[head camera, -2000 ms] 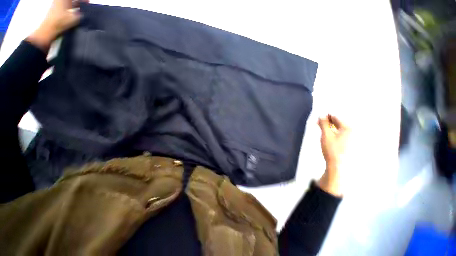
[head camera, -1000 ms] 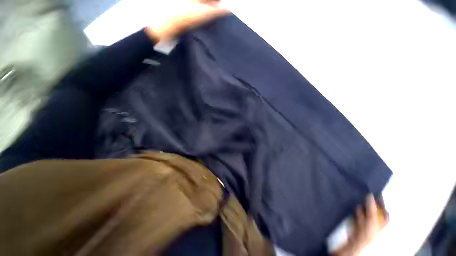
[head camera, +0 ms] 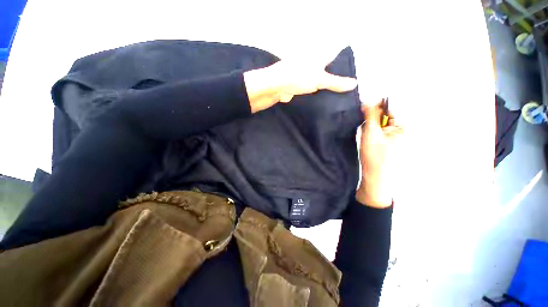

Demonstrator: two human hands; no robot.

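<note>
A dark garment [head camera: 252, 150] lies spread in front of me, its far edge curved and partly folded. A small dark label with pale printing [head camera: 298, 208] lies near its lower right part. My left hand [head camera: 294, 84] reaches across the garment to its upper right end, its thumb on the cloth beside a pointed corner; the overexposed fingers are hard to make out. My right hand [head camera: 377, 132] is just right of the garment's right edge, holding thread snips [head camera: 385, 120] with a yellow part and a dark tip pointing up, mostly hidden by fingers.
The white table [head camera: 435, 78] lies under the garment. At the right are grey floor, wheeled racks with pale casters [head camera: 533, 113], dark cloth [head camera: 506, 129] and a blue item [head camera: 531, 279]. Another blue item [head camera: 9, 27] shows at the upper left. My brown corduroy clothing is against the garment.
My left hand has moved right, from the garment's upper left end to its upper right end. The far band is now folded or turned. My right hand has left the lower right corner.
</note>
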